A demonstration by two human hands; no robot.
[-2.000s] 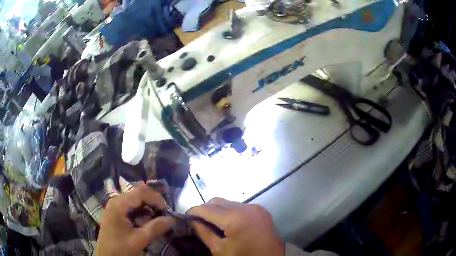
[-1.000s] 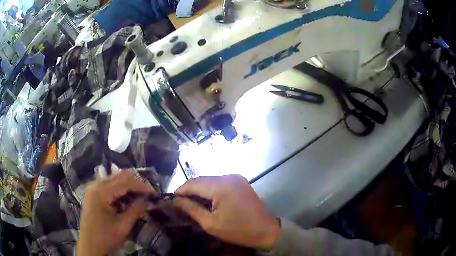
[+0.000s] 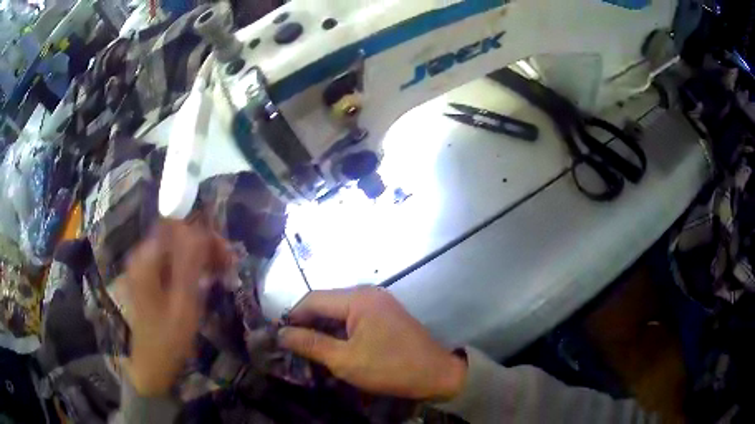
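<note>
Plaid fabric (image 3: 223, 377) in dark purple-grey and white lies bunched left of the machine and under both hands. My right hand (image 3: 372, 344) pinches a folded edge of it between thumb and fingers, just in front of the white bed. My left hand (image 3: 170, 290) is blurred over the plaid to the left; whether it grips cloth is unclear. The white sewing machine (image 3: 381, 83) with "JACK" lettering stands beyond the hands. Its needle area is lost in bright glare, and the hands are apart from it.
Black thread snips (image 3: 492, 122) and large black shears (image 3: 603, 157) lie on the machine bed (image 3: 513, 273) at the right. A long white rounded guard (image 3: 184, 157) is at the head's left end. More plaid pieces (image 3: 716, 224) hang at the right edge. Clear plastic (image 3: 41, 182) lies at far left.
My left hand has moved up and away from my right hand, which still pinches the plaid. Both hands were together at the folded edge before. The machine has shifted upward in view.
</note>
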